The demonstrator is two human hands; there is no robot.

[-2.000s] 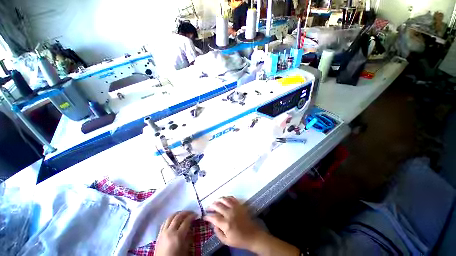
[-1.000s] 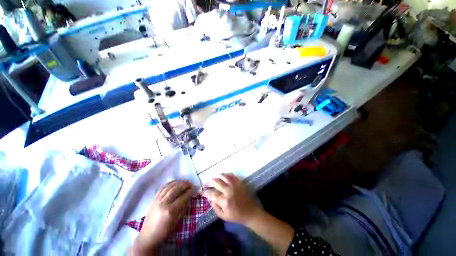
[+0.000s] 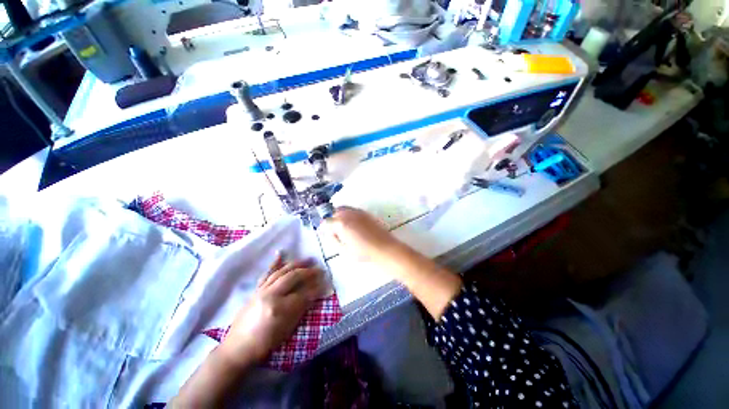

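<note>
The white lockstitch sewing machine (image 3: 368, 148) stands in front of me. A pale grey-white garment panel (image 3: 232, 287) runs up to the presser foot and needle area (image 3: 314, 204). Red checked fabric (image 3: 308, 335) shows below it at the table edge, and another checked strip (image 3: 188, 224) lies further left. My left hand (image 3: 280, 307) lies on the pale panel and holds it against the table. My right hand (image 3: 352, 230) is beside the presser foot, fingers drawn together; whether they pinch anything is hidden.
A slim metal tool (image 3: 499, 187) and blue-looped scissors (image 3: 555, 164) lie at the right table end. The control panel (image 3: 523, 110) is above them. Another white machine table (image 3: 216, 76) stands behind. Grey cloth with dark stripes (image 3: 631, 327) lies at the lower right.
My right hand has left the cloth edge and moved up to the presser foot. My left hand stays on the cloth, now with the index finger raised. The view has shifted.
</note>
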